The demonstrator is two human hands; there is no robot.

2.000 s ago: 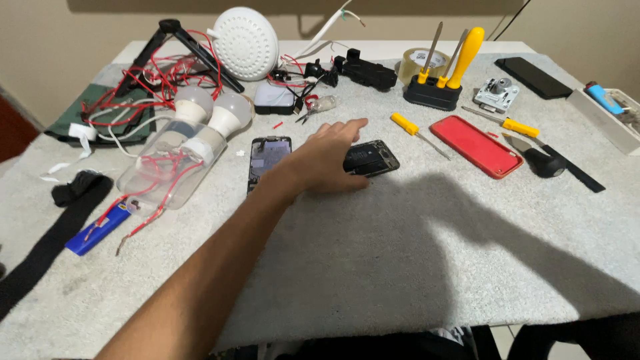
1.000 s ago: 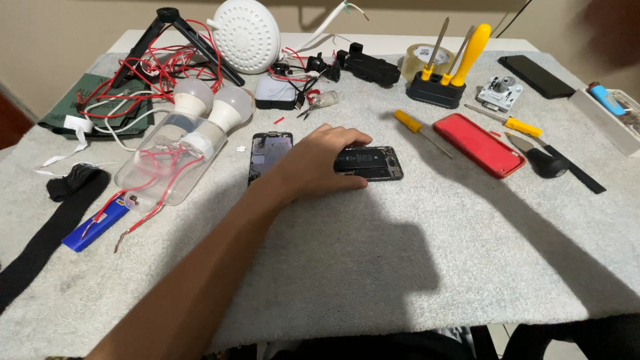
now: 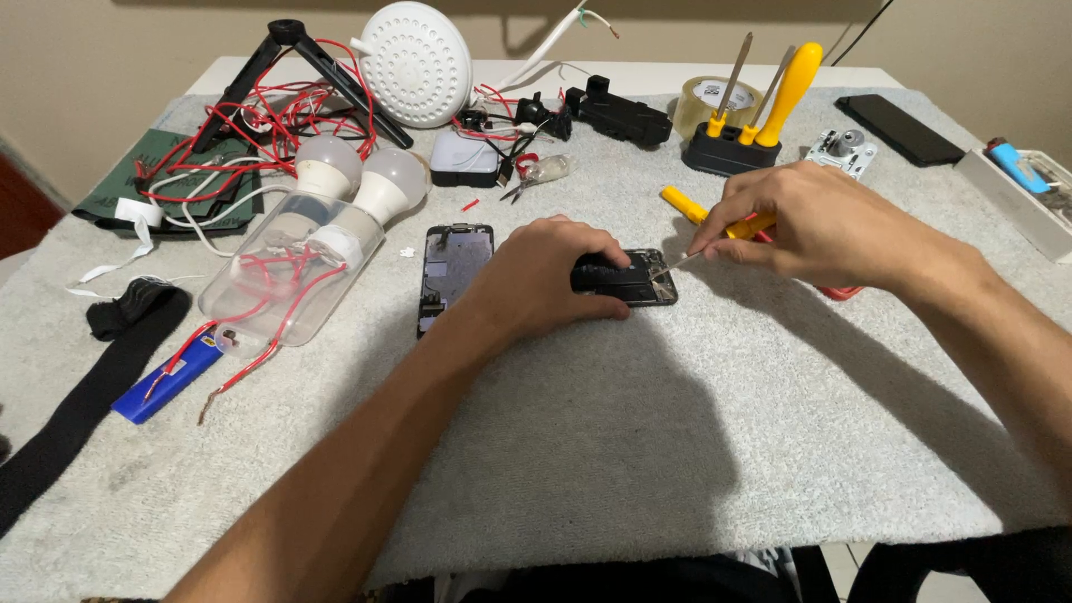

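Observation:
My left hand (image 3: 548,272) grips the opened body of a smartphone (image 3: 641,289), which lies on the grey towel with its inner parts facing up. A yellow-handled screwdriver (image 3: 749,226) is between the fingers and thumb of my right hand (image 3: 804,222); its thin shaft points left and its tip is at the right end of the phone body. A detached phone screen assembly (image 3: 456,260) lies left of my left hand, partly hidden by it. Beyond my right hand's fingers lies another yellow screwdriver handle (image 3: 682,203). A red phone case (image 3: 840,292) is mostly hidden under my right hand.
Two light bulbs (image 3: 389,186) with a clear plastic box (image 3: 293,268) and red wires are at left. Behind stand a white shower head (image 3: 416,67), a black screwdriver holder (image 3: 730,155) and a tape roll (image 3: 712,96). A black phone (image 3: 900,130) lies back right.
My right hand has come into view from the right, holding a yellow-handled screwdriver at the phone body. My left hand remains on the phone body.

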